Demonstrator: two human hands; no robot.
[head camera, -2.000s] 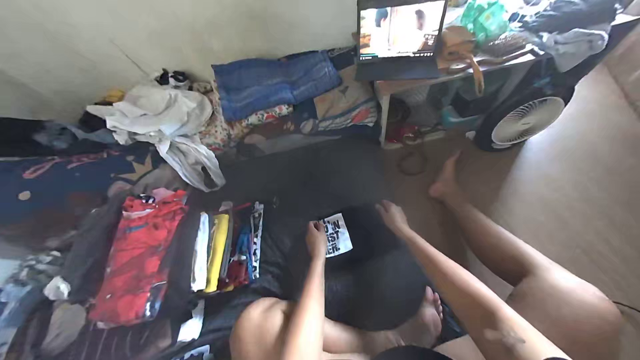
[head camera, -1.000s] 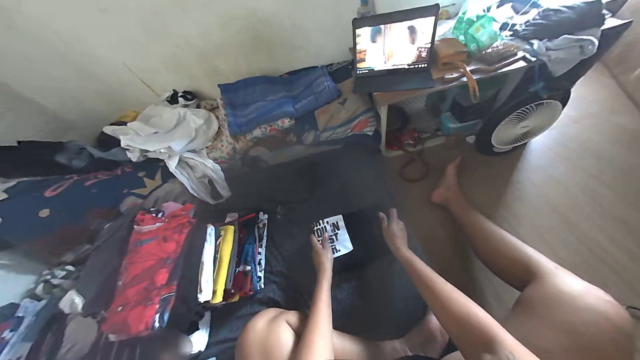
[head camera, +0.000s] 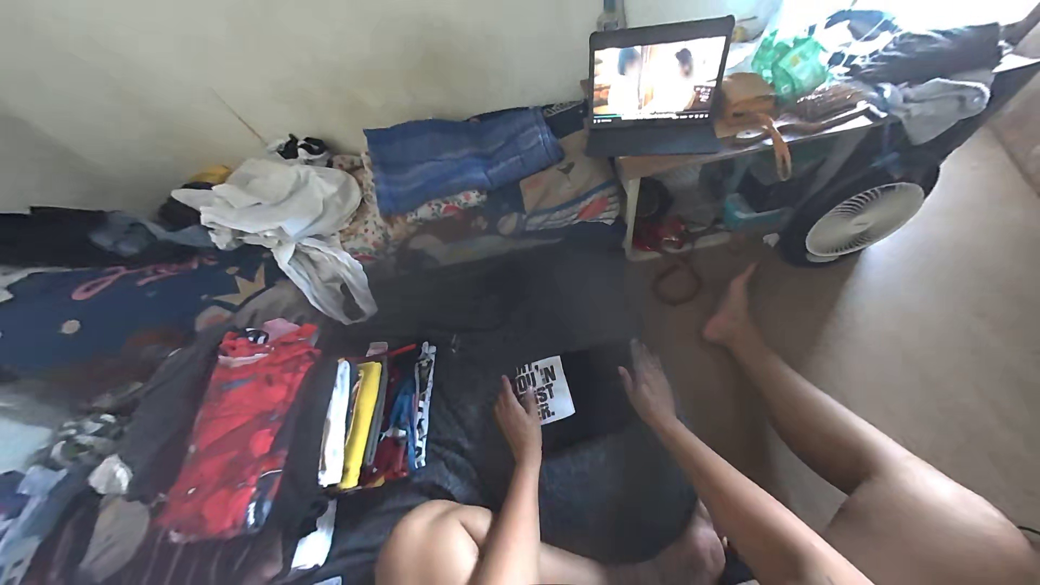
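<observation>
A folded black garment with a white printed patch (head camera: 597, 386) lies flat on a dark bed cover, between my hands. My left hand (head camera: 520, 414) rests on its printed left end, fingers spread. At its right end is my right hand (head camera: 650, 386), fingers extended along the edge; it grips nothing. To the left of them stands a row of folded clothes, among them a yellow one (head camera: 362, 424) and a white one (head camera: 335, 422). Farther left lies a stack of red folded clothes (head camera: 244, 422).
Behind the bed cover are a white plastic bag (head camera: 284, 199) and folded blue denim (head camera: 463, 158). A laptop (head camera: 658, 85) stands on a low table (head camera: 650, 165) with bags on it. A round fan (head camera: 865, 221) is at the right, beyond my outstretched leg.
My left hand has opened and its fingers are now spread on the printed end of the black garment. The right hand stays near the garment's right edge.
</observation>
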